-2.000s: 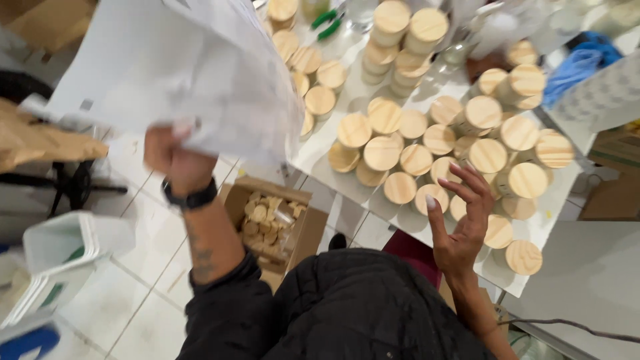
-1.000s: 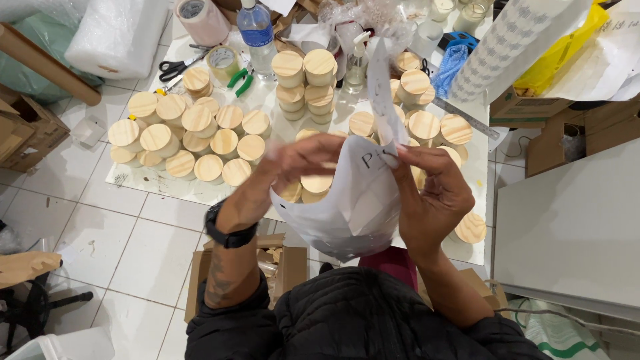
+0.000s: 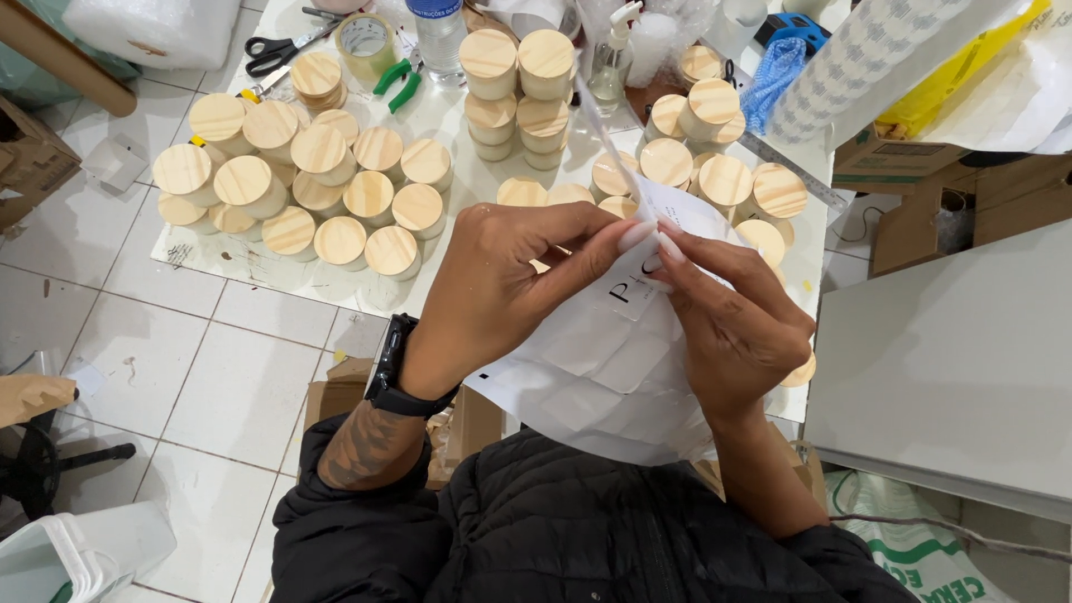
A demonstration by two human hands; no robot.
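Note:
Both my hands pinch a sheet of white printed labels (image 3: 586,352) near its upper part, their fingertips almost touching. My left hand (image 3: 519,293), with a black watch (image 3: 394,368) at the wrist, holds it between thumb and index finger. My right hand (image 3: 737,310) grips it just to the right. The sheet curves down toward my black jacket and bears dark print. Behind it on the white table (image 3: 335,285) stand many jars with round wooden lids, in a left group (image 3: 318,193), a stacked middle group (image 3: 519,92) and a right group (image 3: 712,159), partly hidden by the sheet.
Black-handled scissors (image 3: 272,57), a tape roll (image 3: 366,42), green-handled pliers (image 3: 398,82), a water bottle (image 3: 438,42) and a spray bottle (image 3: 611,67) lie or stand at the back. A blue cloth (image 3: 772,79), a metal ruler (image 3: 791,172) and a patterned roll (image 3: 846,67) are at the right.
The sheet was raised at the left in my left hand two seconds ago, while my right hand was free over the jars. Now both hands hold it in front of me. The view has shifted.

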